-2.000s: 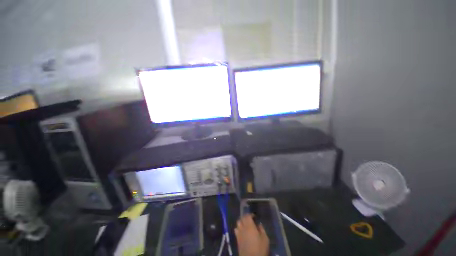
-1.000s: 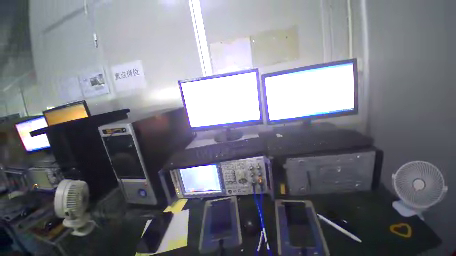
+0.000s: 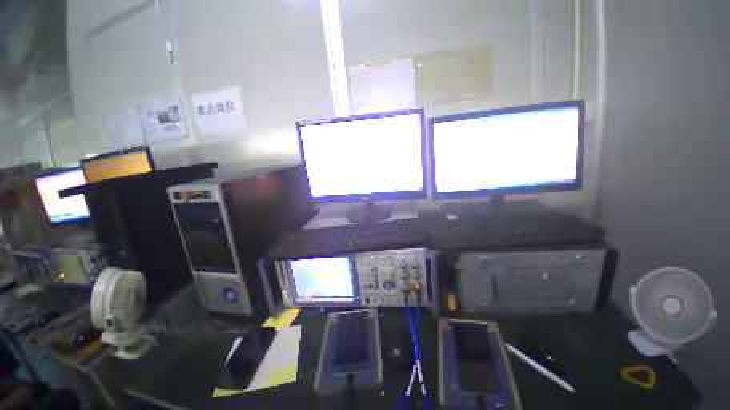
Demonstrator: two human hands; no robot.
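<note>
No hand of mine shows in the frame. Two grey-framed plates lie side by side on the dark bench, the left plate (image 3: 323,371) and the right plate (image 3: 509,383). A dark phone (image 3: 351,339) lies on the left plate and another dark phone (image 3: 474,352) on the right plate. A dark lead meets each plate's lower end. A third dark phone (image 3: 250,357) lies partly on the white and yellow paper sheets (image 3: 282,357). Blue cables (image 3: 415,344) run from the tester (image 3: 389,277) down between the plates.
A dark mouse (image 3: 395,351) sits between the plates. A white stick (image 3: 539,367), a yellow heart-shaped loop (image 3: 639,375) and a white fan (image 3: 672,306) are at right. Behind are a grey case (image 3: 532,280) and two monitors (image 3: 362,157). A PC tower (image 3: 210,255) and another fan (image 3: 118,308) stand at left.
The hand that was over the right plate two seconds ago is out of view. The camera view has swung left, so the bench things appear farther right. The phones and plates have not visibly moved.
</note>
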